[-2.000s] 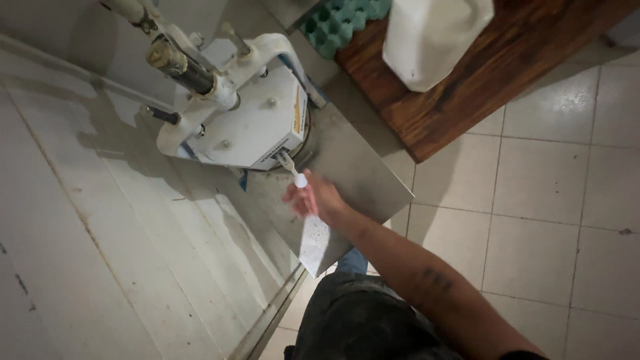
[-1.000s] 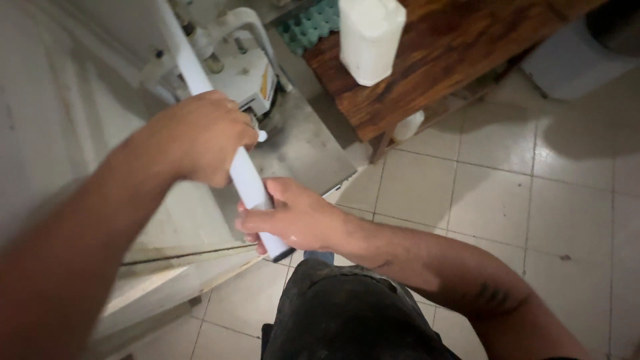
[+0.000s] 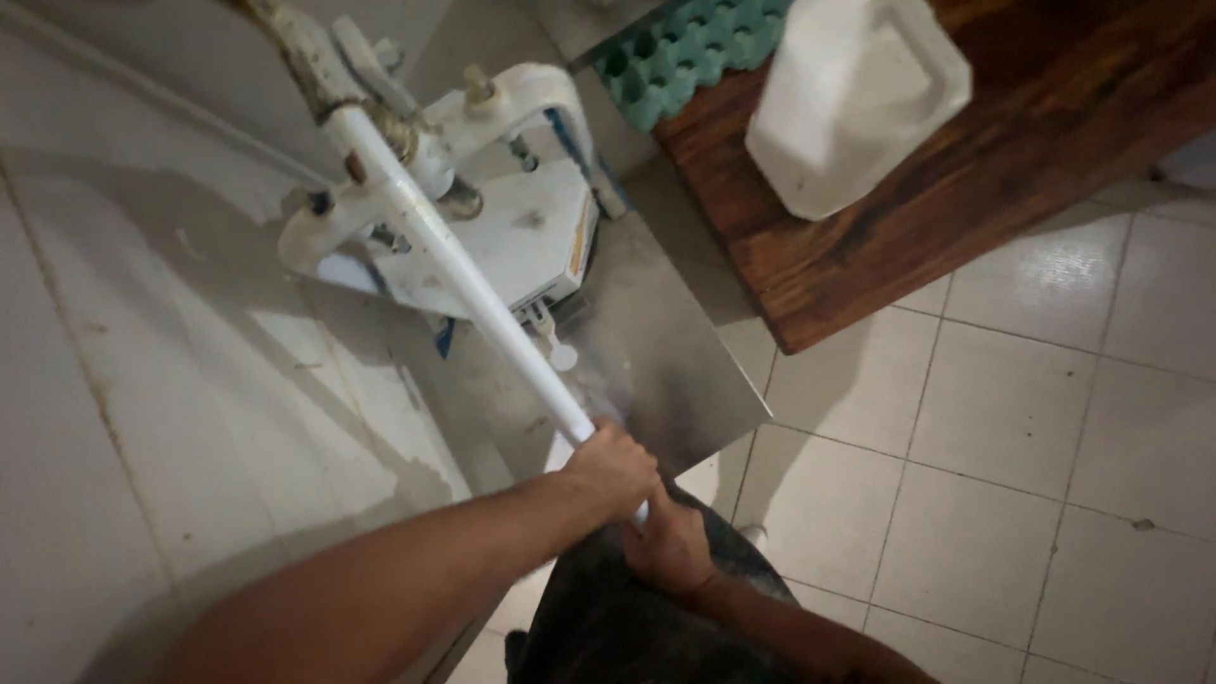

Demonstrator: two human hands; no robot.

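Note:
Both my hands close around the lower end of a long white lever bar, close to my body. My left hand grips higher up, and my right hand holds just below it, at the bar's end. From there the bar slants up to the head of a white manual press, where it meets a worn, stained shaft. A small white handle with a round end sticks out from the front of the press, beside the bar. The press stands on a metal sheet.
A dark wooden tabletop at the upper right bears a white plastic container. A green egg tray lies by its corner. White panelling rises at the left, and floor tiles spread at the right.
Two seconds ago one hand was at the small handle. A second ago both hands held the bar apart from each other; now they are together at its lower end, near my body.

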